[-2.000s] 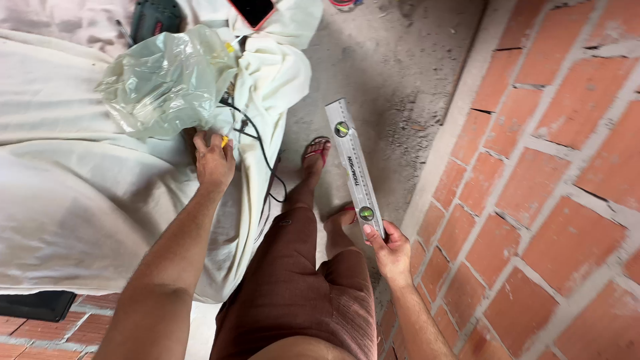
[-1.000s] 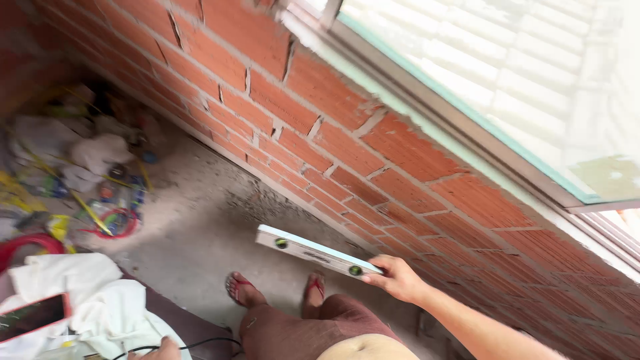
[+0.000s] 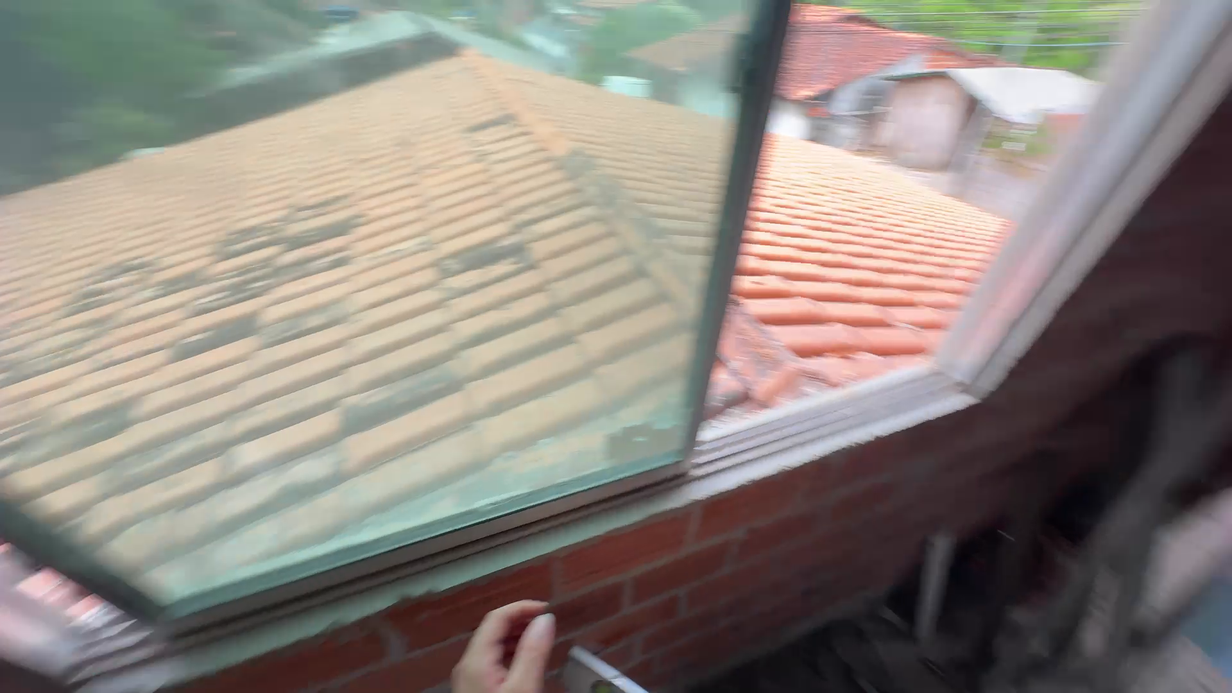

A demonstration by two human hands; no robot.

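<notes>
My left hand [image 3: 505, 650] is at the bottom edge, in front of the brick wall under the window. Its index finger and thumb are loosely curled, with a small gap and nothing visible between them; the other fingers are mostly hidden. Just right of the thumb, one end of a metal spirit level [image 3: 599, 674] pokes into view, apart from the hand. The rest of the level is cut off below. My right hand is out of view.
A sliding window with a green-tinted glass pane [image 3: 414, 318] fills much of the view. Its sill track [image 3: 828, 414] runs above a brick wall [image 3: 654, 577]. Roof tiles [image 3: 847, 289] lie outside. Blurred dark objects [image 3: 1039, 549] stand at the lower right.
The view has swung up from the floor to the window. My right hand, seen holding the level before, is out of the frame. My left hand now shows near the level's end.
</notes>
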